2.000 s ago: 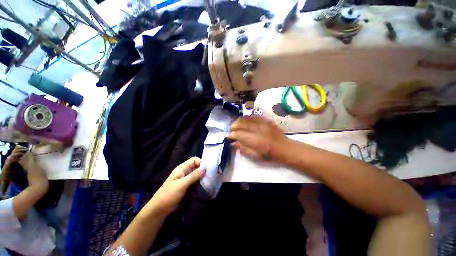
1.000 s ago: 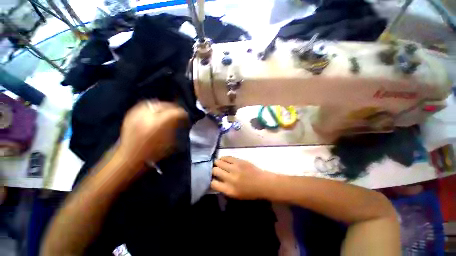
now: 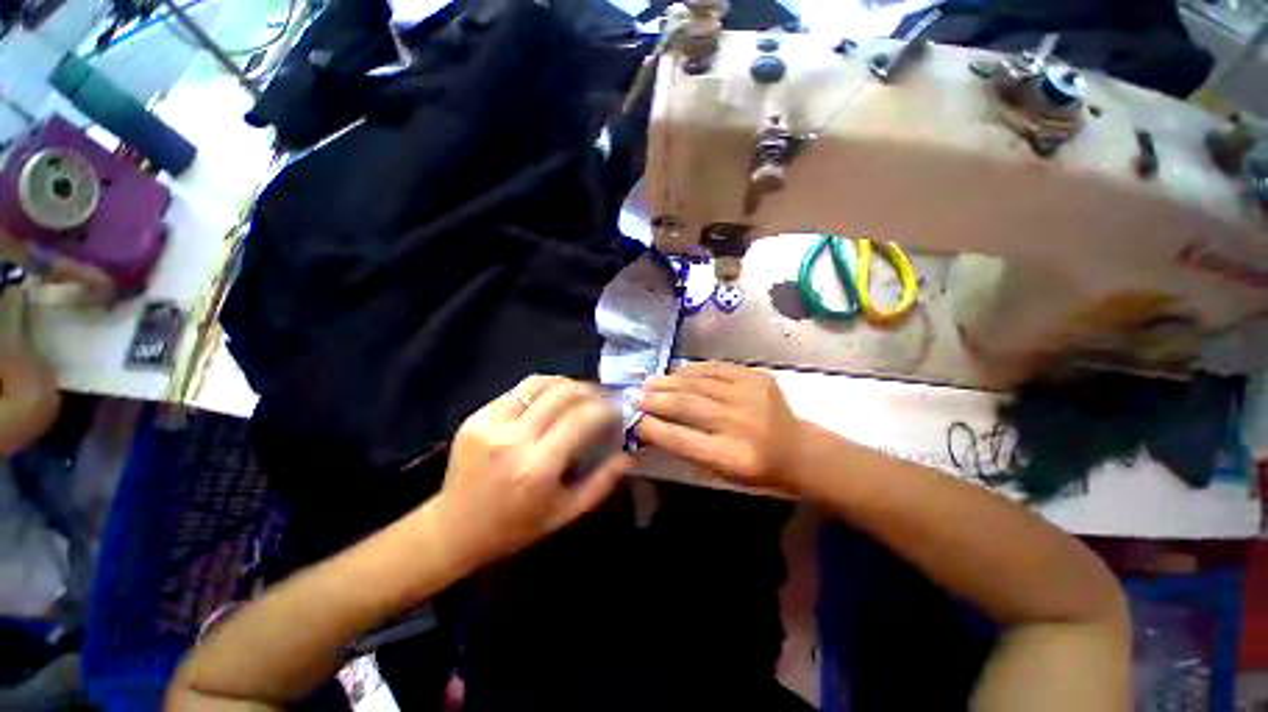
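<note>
A black garment panel [image 3: 417, 264] lies left of the needle and hangs over the table's front edge. A pale fabric piece [image 3: 636, 323] runs from the presser foot [image 3: 727, 267] towards me, with a dark edge along its right side. My left hand [image 3: 535, 452] has bent fingers on the near end of the pale piece; its fingertips are partly hidden and blurred. My right hand [image 3: 723, 422] pinches the same end from the right, close beside my left hand. The cream sewing machine [image 3: 890, 153] stands over the far end of the pale piece.
Snips with green and yellow loops [image 3: 859, 281] lie under the machine arm. Tangled dark thread waste [image 3: 1099, 429] is at the right. A purple machine [image 3: 86, 209], a green thread cone [image 3: 123, 111] and part of another person's arm [image 3: 21, 376] are at the left. Blue baskets [image 3: 181, 543] stand below.
My left hand has come down from over the black cloth to the pale piece beside my right hand. The view has shifted, so the machine appears further right and higher than one second ago.
</note>
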